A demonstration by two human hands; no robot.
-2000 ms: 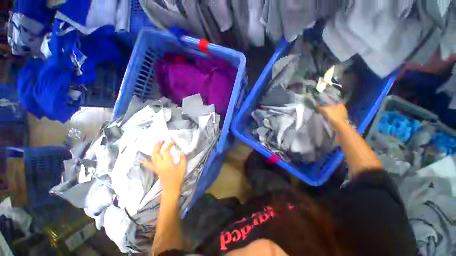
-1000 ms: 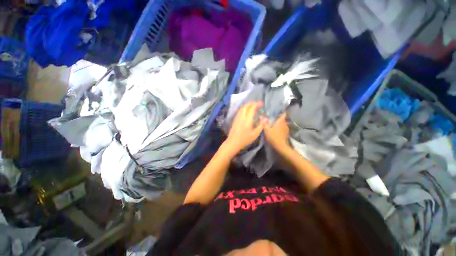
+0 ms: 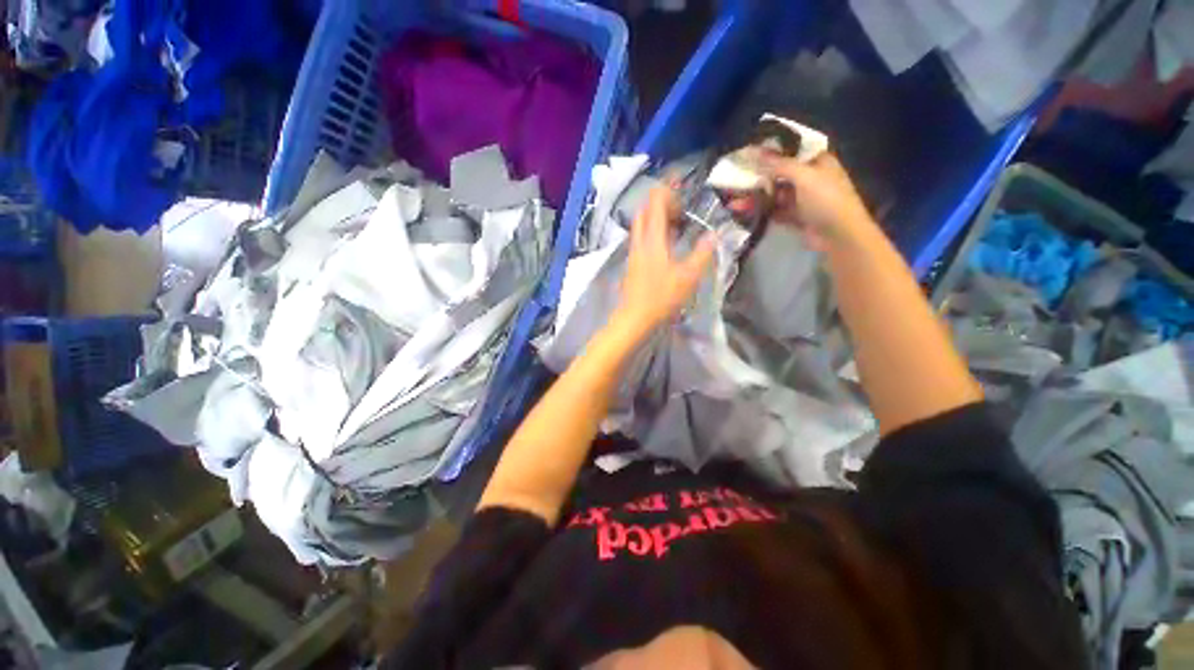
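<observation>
A bundle of grey pieces [image 3: 694,380] fans out against my lap and the near end of the right blue crate [image 3: 681,89]. My left hand [image 3: 664,268] lies on the bundle's left side with its fingers spread. My right hand [image 3: 801,190] is at the bundle's upper middle, its fingers closed around a pale and dark strip [image 3: 773,147] that looks like a tie or ticket; it is blurred. The bundle's underside is hidden.
A large grey-white bundle [image 3: 354,334] hangs over the left blue crate [image 3: 596,98], with purple fabric [image 3: 491,105] behind it. A grey-green crate [image 3: 1002,196] with light blue pieces [image 3: 1034,255] is at right. Royal blue pieces [image 3: 98,144] lie upper left, a metal frame [image 3: 282,622] lower left.
The bundle has come out of the right crate towards my lap. Since a second ago, my right hand has moved up and right to the strip, and my hands have moved apart.
</observation>
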